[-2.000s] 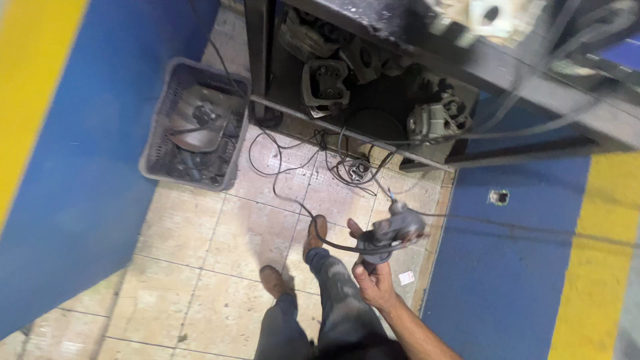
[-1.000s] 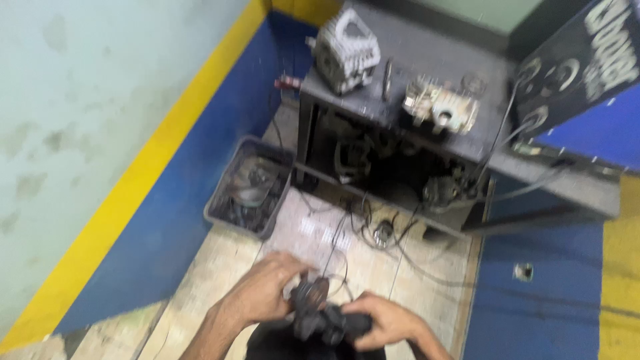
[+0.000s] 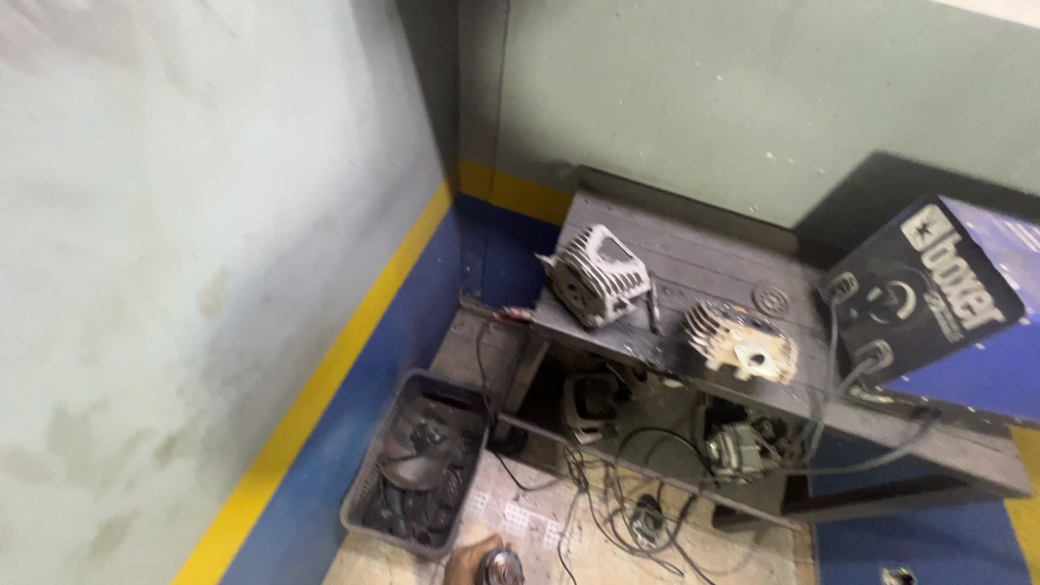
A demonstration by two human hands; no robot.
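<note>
At the bottom edge of the view, part of my left hand (image 3: 470, 561) shows, its fingers against a dark, round-ended tool (image 3: 500, 566) that is cut off by the frame. My right hand is out of view. Up and to the left of the hand, a dark plastic basket (image 3: 357, 496) on the floor holds dark parts. Two finned metal engine parts, one grey (image 3: 605, 276) and one pale and stained (image 3: 743, 345), lie on the dark bench (image 3: 691, 244) above.
A blue and black welding machine (image 3: 918, 292) with thick cables stands at the bench's right. More metal parts (image 3: 735, 451) are on the lower shelf. Loose cables (image 3: 601, 496) tangle on the tiled floor around a round metal object (image 3: 647, 520). Walls stand at left and behind.
The view has swung up toward the bench and walls. A second ago both hands were on the dark tool; now only part of one hand shows, and the right has left the view.
</note>
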